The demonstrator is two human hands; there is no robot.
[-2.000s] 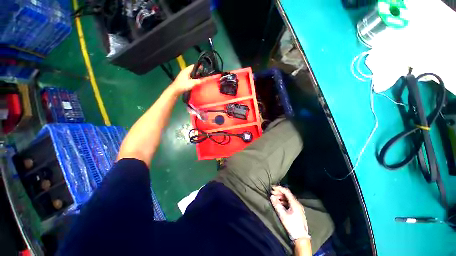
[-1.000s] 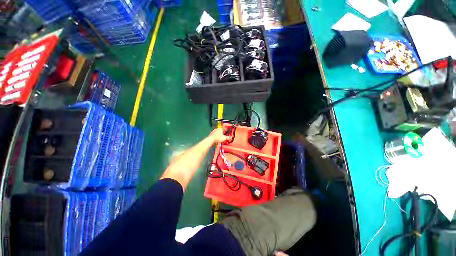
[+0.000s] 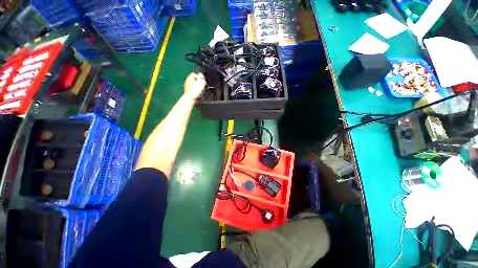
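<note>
A black partitioned box [image 3: 243, 111] holds wrapped black corded units [image 3: 240, 90] and tangled black cords. My left hand [image 3: 195, 85] is at its left rim with curled fingers; whether it grips anything is unclear. Nearer my knee, a red divided tray [image 3: 223, 209] holds a black housing [image 3: 270, 157] in its far compartment, another black housing [image 3: 270, 185] in the middle one, and a coiled corded piece [image 3: 267, 214] in the near one. My right hand is not in view.
Stacked blue crates [image 3: 107, 162] stand on the left. On the right, the teal bench [image 3: 367, 152] bears a blue tray of small parts [image 3: 411, 78], a solder spool [image 3: 431, 175] and a box-shaped instrument [image 3: 410, 134]. A yellow line [image 3: 156, 78] crosses the green floor.
My left hand has moved forward from the red tray's far left corner to the black box's left rim. My right hand, partly seen earlier at my lap, has left the view.
</note>
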